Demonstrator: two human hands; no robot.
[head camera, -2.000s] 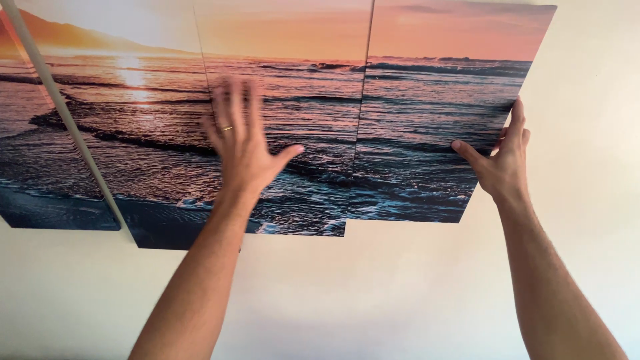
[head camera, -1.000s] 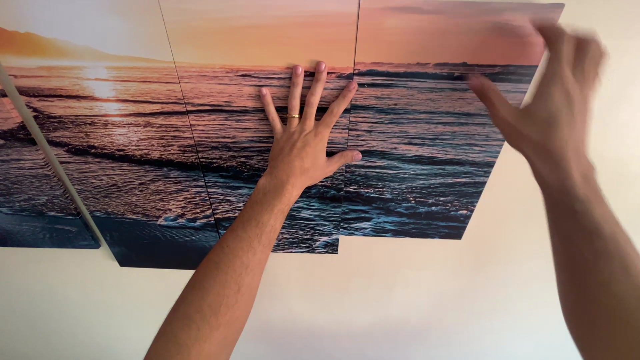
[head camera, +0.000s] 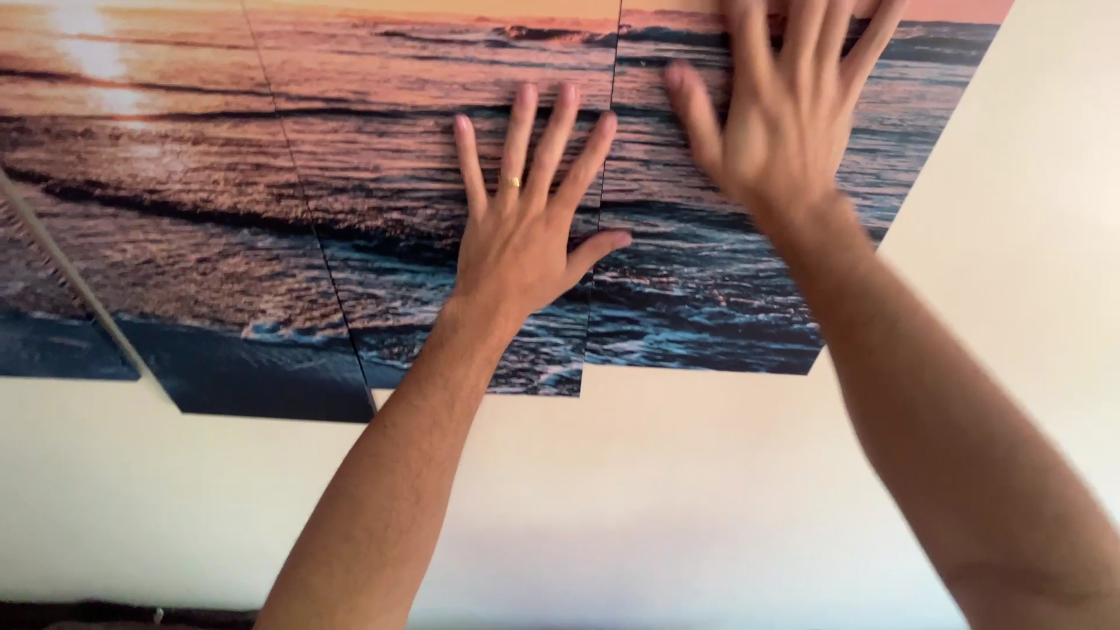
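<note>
Several wall art panels with a printed sunset seascape hang side by side on a pale wall. My left hand (head camera: 521, 236), with a ring on one finger, lies flat with spread fingers on a middle panel (head camera: 394, 192); its fingertips and thumb reach the seam with the rightmost panel (head camera: 700, 297). Over the upper part of that rightmost panel is my right hand (head camera: 783, 122), fingers spread and slightly blurred; whether it touches the surface I cannot tell. Neither hand holds anything. Further left are another panel (head camera: 192, 245) and the leftmost visible one (head camera: 61, 341).
The pale wall (head camera: 612, 507) shows below and to the right of the panels. A slanting gap parts the two leftmost panels, while narrow seams run between the others. Bottom edges sit at different heights. A dark object (head camera: 114, 615) lies along the lower left edge.
My right hand was at the rightmost panel's right edge and is now over its face. My left hand has moved right, its fingers now at the seam.
</note>
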